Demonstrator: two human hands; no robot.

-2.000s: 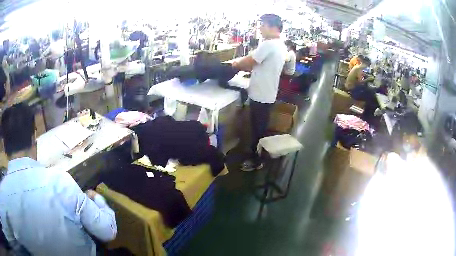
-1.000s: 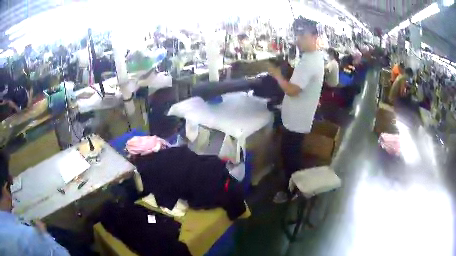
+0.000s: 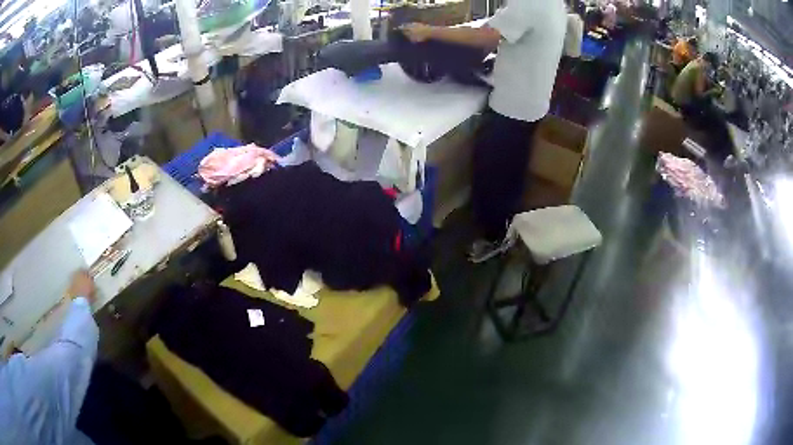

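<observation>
Neither of my hands is in the picture. Nearest in front of me, a heap of dark garments (image 3: 304, 226) with a bit of red edge lies on a stand covered in yellow cloth (image 3: 352, 326) with blue sides. Another dark garment (image 3: 243, 356) with a small white tag lies spread at the near end of the same cloth. Pale scraps (image 3: 300, 288) lie between the two.
At left, a person in a light blue sleeve (image 3: 65, 365) reaches over a worktable (image 3: 174, 222). Ahead, a person in a white shirt (image 3: 530, 61) handles dark cloth at a white-topped table (image 3: 383, 111). A padded stool (image 3: 556, 233), pink cloth (image 3: 236, 163) and cardboard box (image 3: 556, 161) show too.
My view has tipped downward and turned right compared with the earliest frame. The blue-sleeved person's hand now reaches onto the worktable. The standing person's arm is lower over the dark cloth.
</observation>
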